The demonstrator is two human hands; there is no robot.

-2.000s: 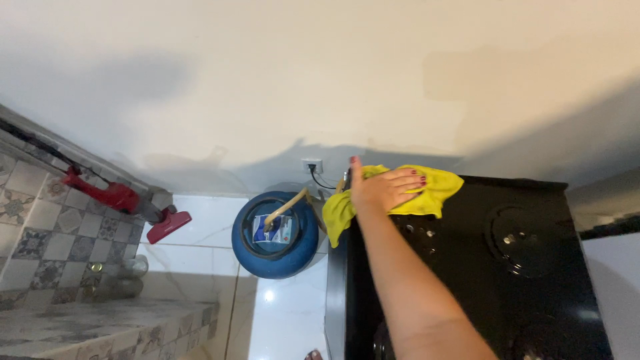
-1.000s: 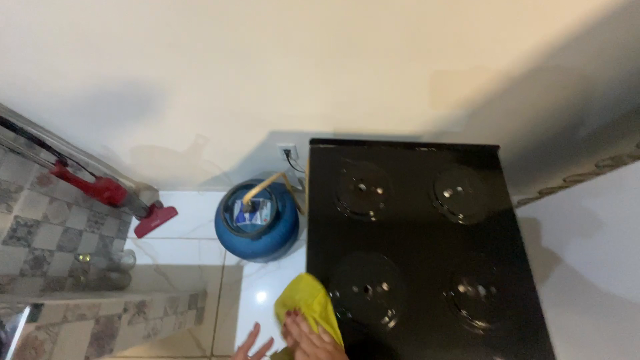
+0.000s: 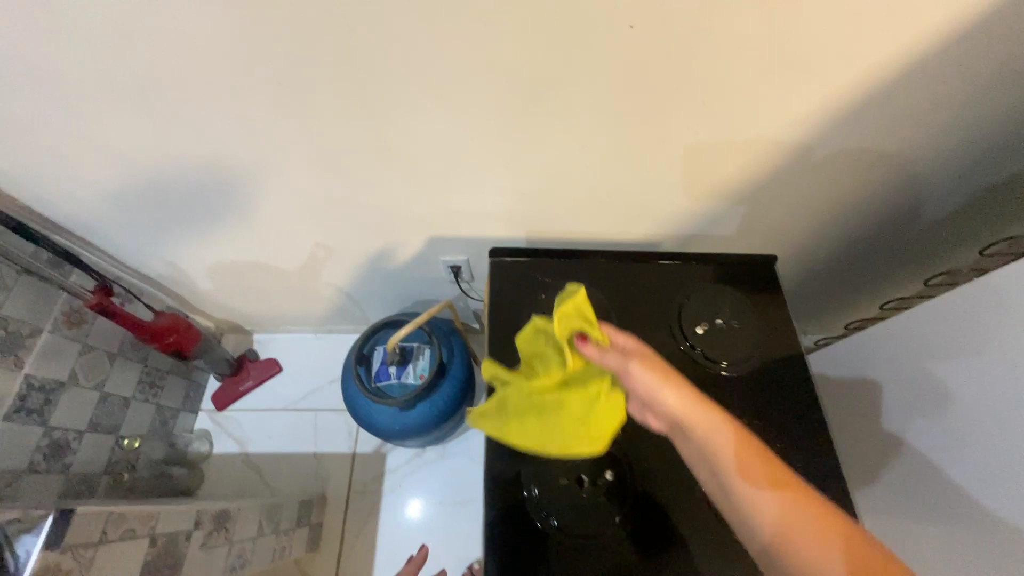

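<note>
My right hand (image 3: 636,372) grips a yellow cloth (image 3: 560,400) by one edge, thumb on top, and the cloth spreads loosely above the left side of a black stovetop (image 3: 752,448). The cloth hides part of the left burner areas; a round burner recess (image 3: 720,328) shows at the back right. Only some fingertips of my left hand (image 3: 416,562) show at the bottom edge, left of the stove, and what that hand does cannot be told.
A blue gas cylinder (image 3: 424,400) with a yellowish hose (image 3: 420,322) stands left of the stove. Behind is a wall outlet (image 3: 456,269) with a plugged cord. A red stick vacuum (image 3: 164,332) leans at the left near a patterned tile surface (image 3: 88,376). A white surface (image 3: 928,432) lies at the right.
From the stove's front left corner a second ago, my right hand has moved back over the left burners with the cloth. My left hand has dropped mostly out of view.
</note>
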